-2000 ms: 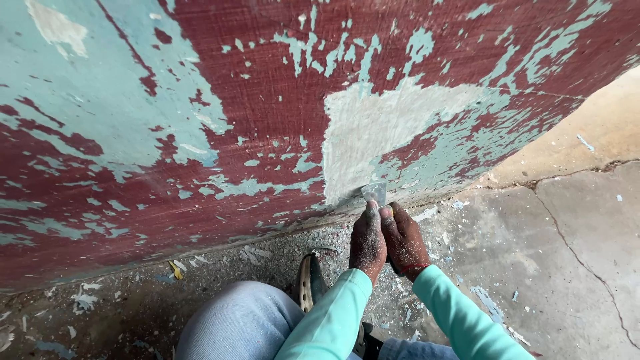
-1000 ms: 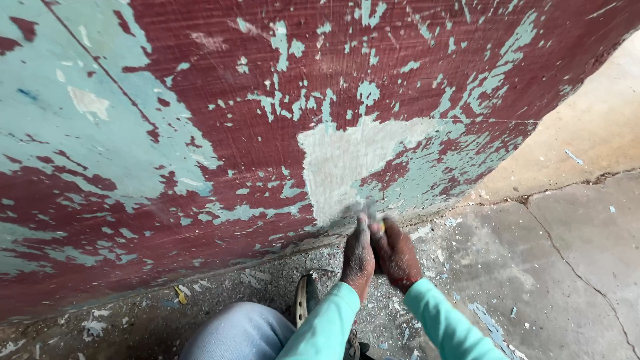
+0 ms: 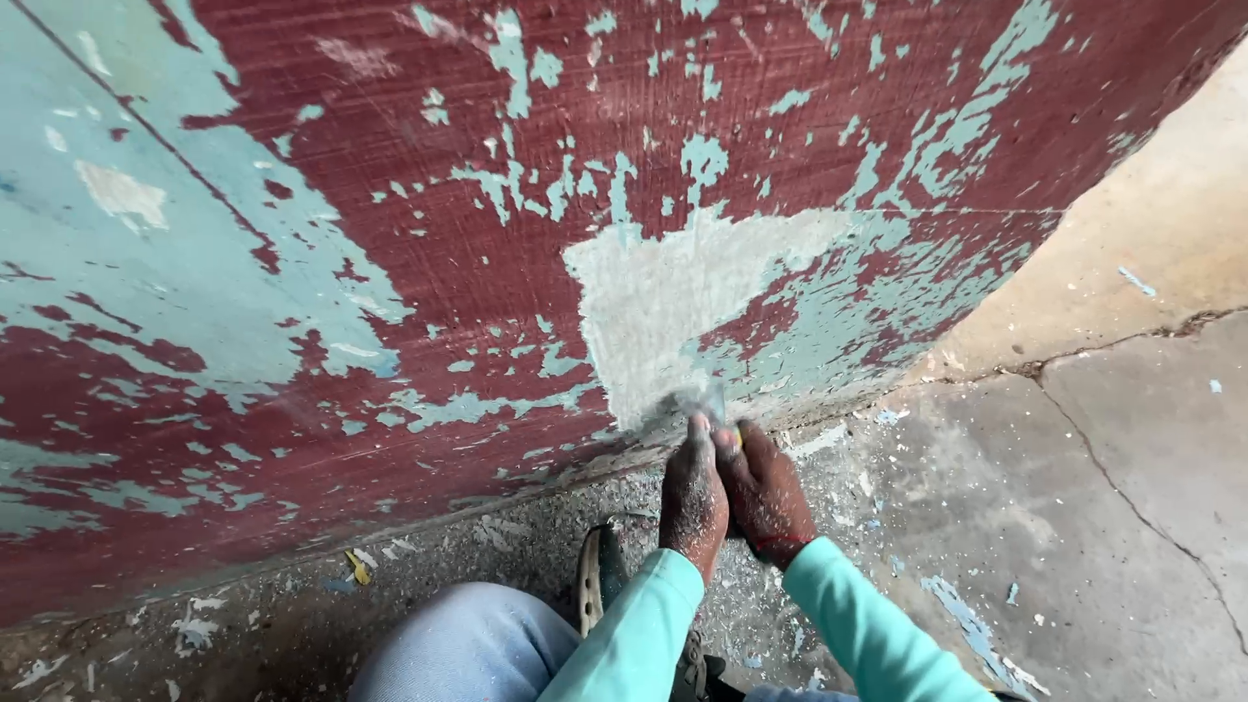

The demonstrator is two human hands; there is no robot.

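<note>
Both my hands close around a scraper (image 3: 715, 402), whose flat metal blade is blurred and meets the low part of the wall (image 3: 468, 292). Dust coats my left hand (image 3: 694, 497), which lies against my right hand (image 3: 770, 492); a bit of yellow, perhaps the handle, shows between the fingers. Maroon and pale blue-green paint covers the wall in flaking patches. Just above the blade is a bare whitish patch (image 3: 653, 302) with ragged edges. Most of the handle is hidden by my fingers.
Paint flakes and dust litter the concrete floor (image 3: 975, 507), which a long crack crosses at right. My jeans-clad knee (image 3: 468, 643) and a shoe (image 3: 592, 580) are close below the wall. A yellow scrap (image 3: 359, 567) lies at its foot on the left.
My hands stay together on the scraper low at the wall, under the whitish patch. The blade was sharper two seconds ago and is blurred now. The view has shifted somewhat.
</note>
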